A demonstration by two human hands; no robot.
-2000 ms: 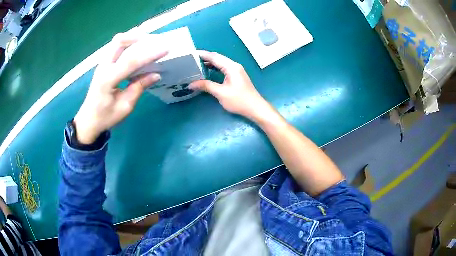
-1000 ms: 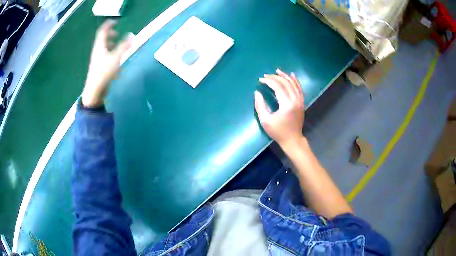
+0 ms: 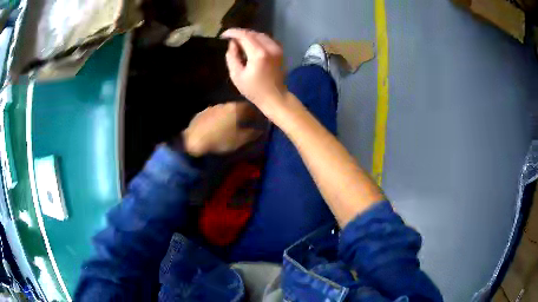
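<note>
My left hand (image 3: 221, 128) is blurred, in the middle of the view beside the bench edge, over the dark space below it; whether it holds anything cannot be told. My right hand (image 3: 255, 65) is just above and right of it, with its fingers curled and nothing visible in them. The stack of flat sleeves (image 3: 51, 187) lies on the green bench (image 3: 88, 135) at the left, away from both hands.
A carton (image 3: 76, 29) with torn brown paper and film stands at the upper left. A red stool (image 3: 227, 206) shows beside my leg. The grey floor (image 3: 454, 147) has a yellow line (image 3: 381, 88) and a torn brown piece (image 3: 353, 53) near my shoe.
The view has turned right, from the bench to the floor. The sleeve stack now shows at the far left. Both hands have come close together beside the bench, off its green surface.
</note>
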